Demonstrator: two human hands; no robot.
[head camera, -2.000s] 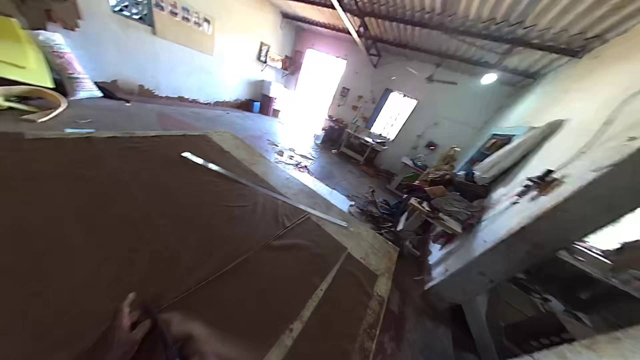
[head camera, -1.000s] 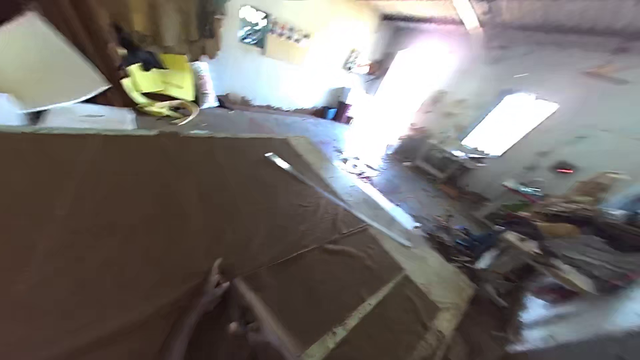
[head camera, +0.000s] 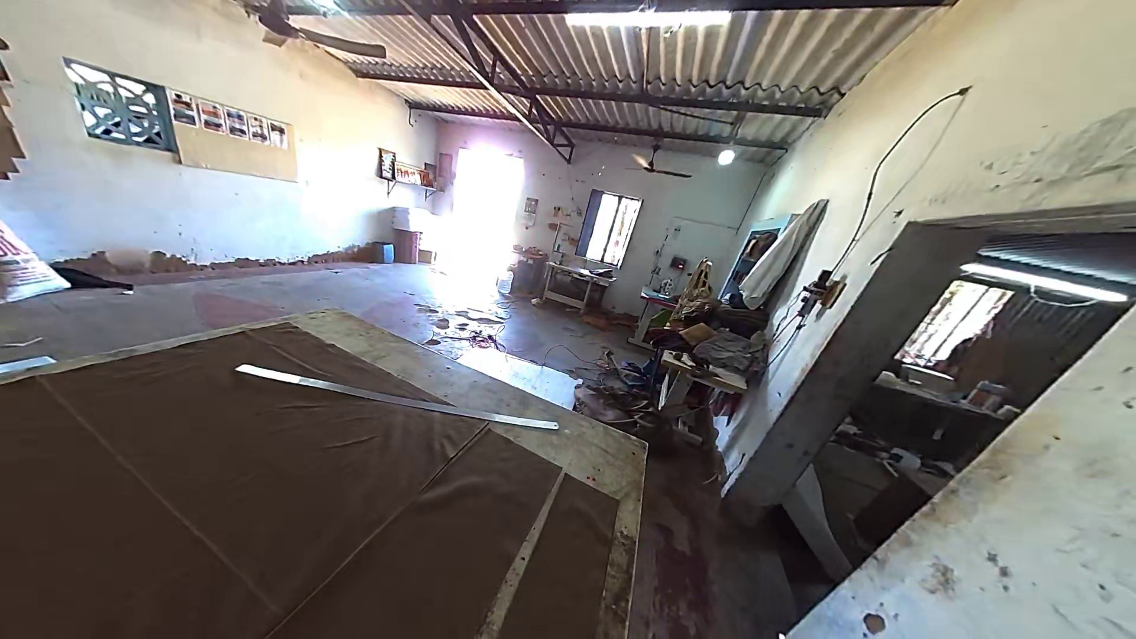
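Note:
Neither my left hand nor my right hand shows in the view now. Dark brown cloth (head camera: 204, 479) lies spread over a large work table (head camera: 612, 453), with a few low wrinkles and straight lines across it. A narrow gap between two cloth edges bares the pale tabletop near the right end. A long metal ruler (head camera: 399, 401) rests slantwise, partly on the cloth and partly on the bare table border. Part of another pale flat strip (head camera: 27, 365) shows at the left edge of the table.
Beyond the table's right corner, a heap of cloth and scraps (head camera: 728, 346) stands along the wall. A doorway frame (head camera: 843, 373) opens at the right. A sewing-type table (head camera: 577, 282) stands under the far window, and a filled sack (head camera: 22, 266) sits at far left.
The hands seen low over the brown cloth in both earlier frames are out of view now. The view has swung right since one second ago. The ruler still lies across the cloth and table border.

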